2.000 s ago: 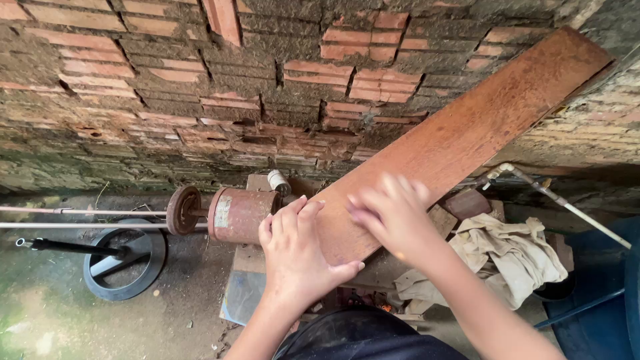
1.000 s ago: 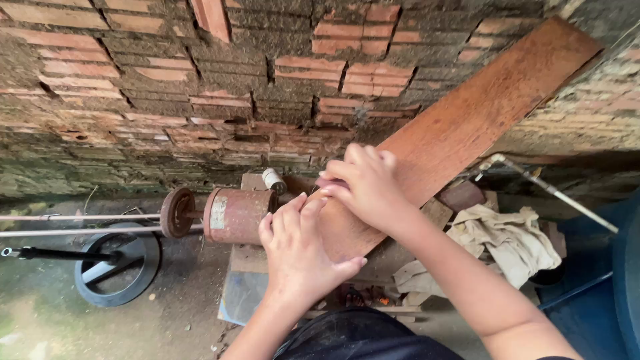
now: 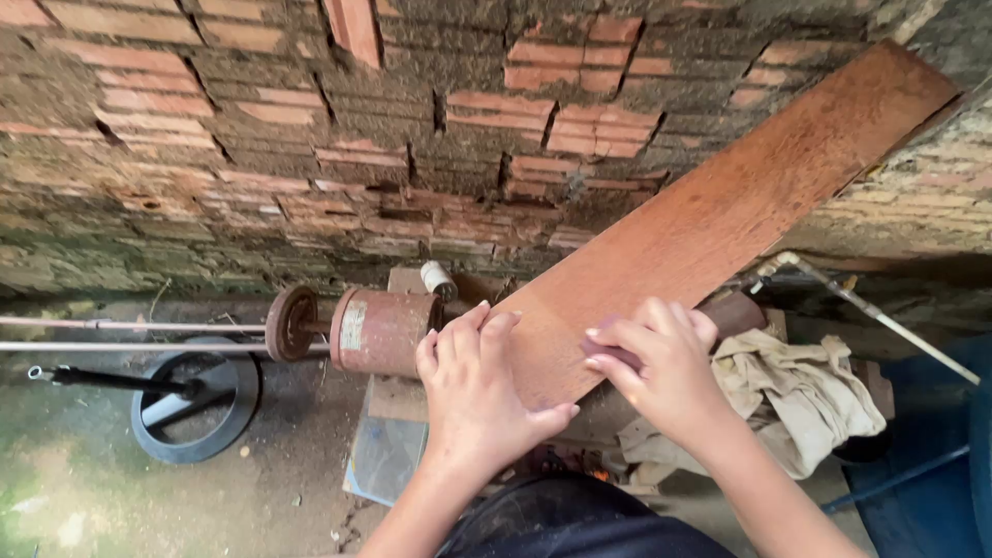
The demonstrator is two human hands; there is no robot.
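Observation:
A long reddish-brown wooden board point(image 3: 721, 194) slants from the lower middle up to the right, near the brick wall. Across its near end lies my left hand point(image 3: 484, 380), fingers over the far edge and thumb on the near side, gripping it. My right hand point(image 3: 666, 356) pinches a small dark purplish pad point(image 3: 616, 349), perhaps sandpaper, against the board's face, to the right of my left hand. A rusty motor-like cylinder point(image 3: 385, 329) with a pulley wheel point(image 3: 291, 323) sits just left of the board's end.
A rough brick wall point(image 3: 496, 124) runs behind the board. On the ground at left lies a black round base with a tube point(image 3: 194, 399). Beige cloth point(image 3: 790, 395) is heaped at right, near a thin pipe point(image 3: 891, 318) and a blue container point(image 3: 922, 465). A white cylinder point(image 3: 438, 279) stands behind the motor.
From beside my left hand a second ago, my right hand has moved right along the board. My left hand stays at the board's near end.

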